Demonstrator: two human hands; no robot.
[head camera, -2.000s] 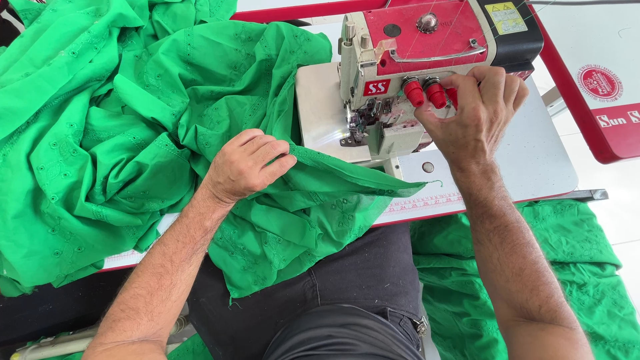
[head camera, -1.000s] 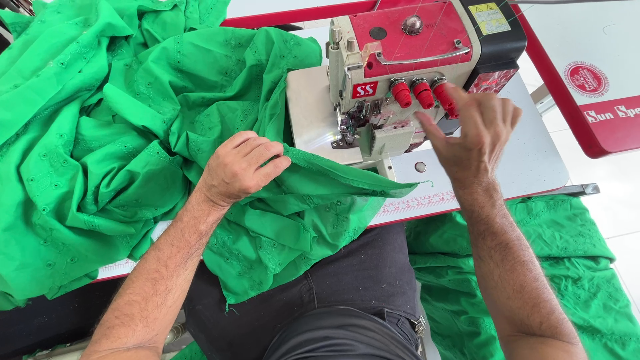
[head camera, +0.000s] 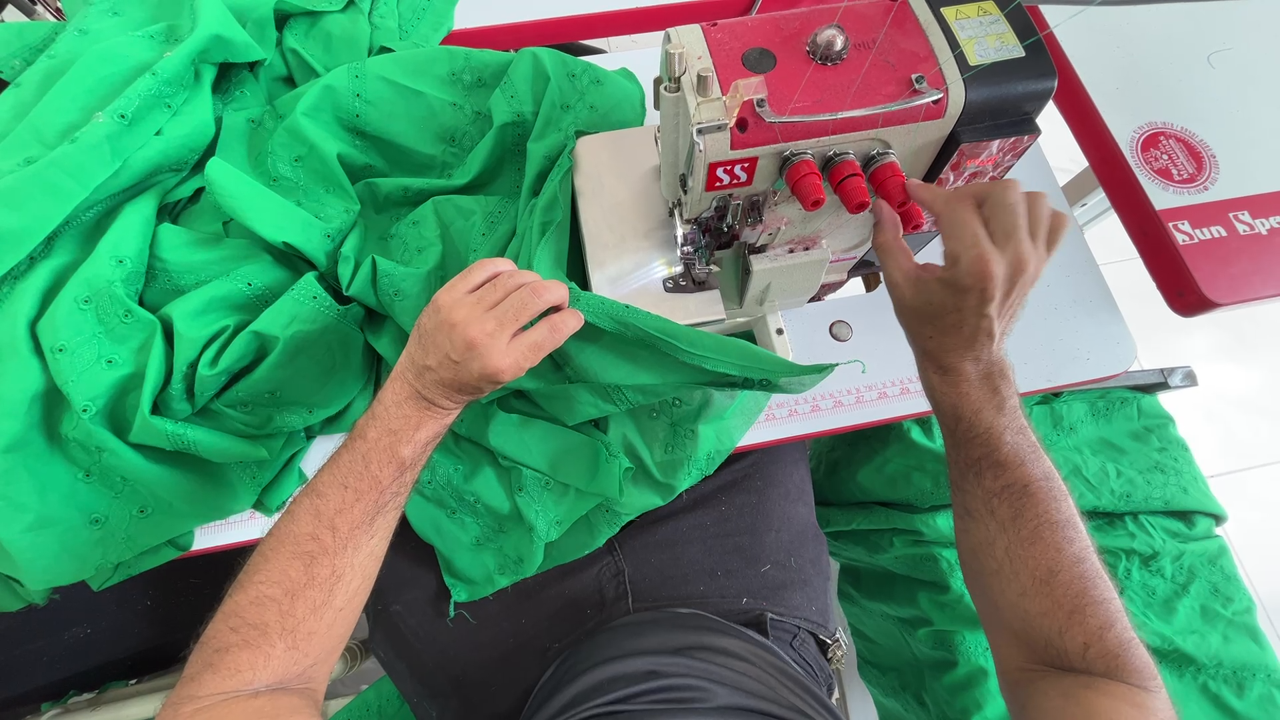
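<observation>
Green embroidered eyelet fabric (head camera: 430, 180) lies bunched over the left of the table, with a seamed edge running to a point beside the overlock sewing machine (head camera: 825, 90). My left hand (head camera: 485, 330) pinches that fabric edge just left of the machine's metal cloth plate (head camera: 625, 220). At the machine's front, the thumb and forefinger of my right hand (head camera: 965, 260) are at the rightmost red tension knobs (head camera: 888, 180); the fingertips partly cover the lowest one. Two more red tension knobs (head camera: 847, 185) sit to their left. The presser foot area (head camera: 700, 250) is lit, with no fabric seen under it.
A printed ruler strip (head camera: 850, 402) runs along the front edge of the white table (head camera: 1070, 290). More green fabric (head camera: 1040, 500) hangs below it at the right. Another red-edged machine table (head camera: 1200, 240) stands at the upper right. Fine threads cross above the machine.
My right hand drew slightly off the tension knobs, then came back to the rightmost ones. My left hand keeps its hold on the fabric edge.
</observation>
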